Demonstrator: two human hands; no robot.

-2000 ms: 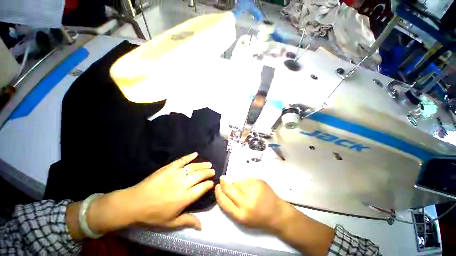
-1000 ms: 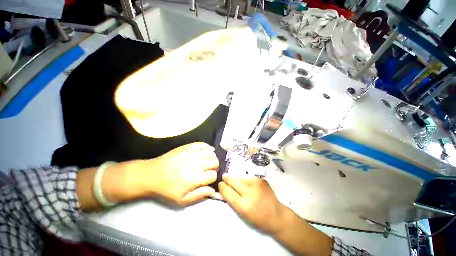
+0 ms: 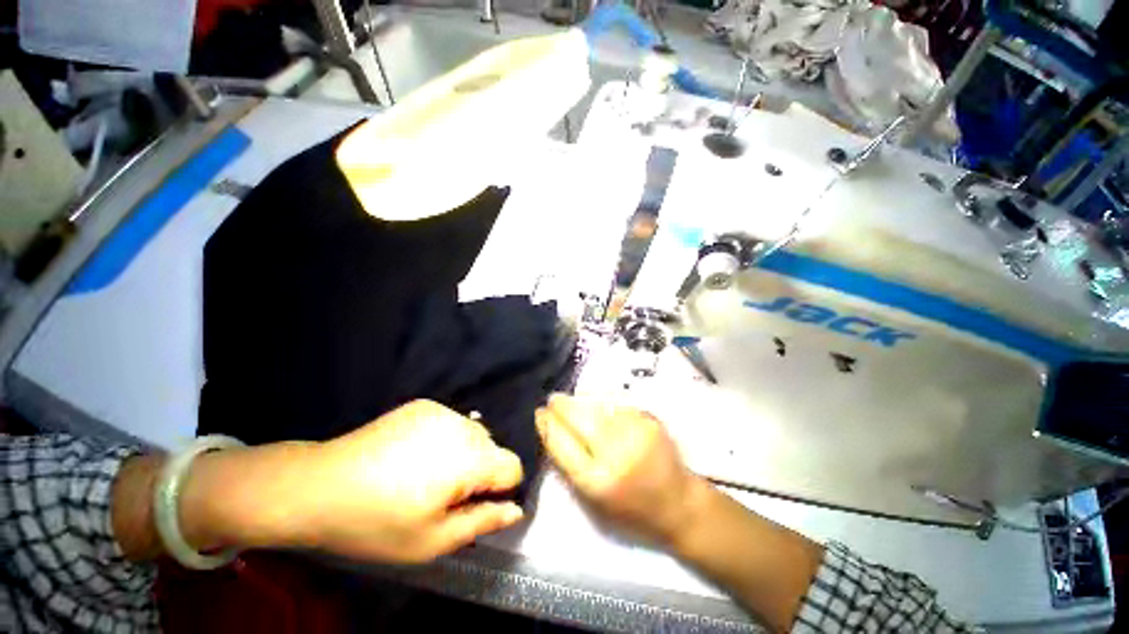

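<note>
The black garment piece [image 3: 322, 297] lies flat on the table, left of the needle area, its right edge running up to the presser foot [image 3: 592, 334]. My left hand [image 3: 427, 483] is on the cloth's lower part, fingers curled and pinching its near edge. My right hand [image 3: 613, 458] holds the cloth edge between thumb and fingertips just below the presser foot. Whether my right hand also holds a small tool cannot be told. The white sewing machine [image 3: 817, 409] with a blue stripe stands on the right.
A pale yellow lamp or guard [image 3: 464, 124] hides the cloth's upper part. The machine table [image 3: 112, 359] has a blue strip [image 3: 161, 211] at left and a ruler-marked front edge. Light cloth [image 3: 842, 56] lies behind the machine. A dark control panel [image 3: 1090, 419] is at right.
My left hand has gone from spread flat on the cloth to curled, and now sits lower. More cloth shows between it and the foot. My right hand stays near the foot.
</note>
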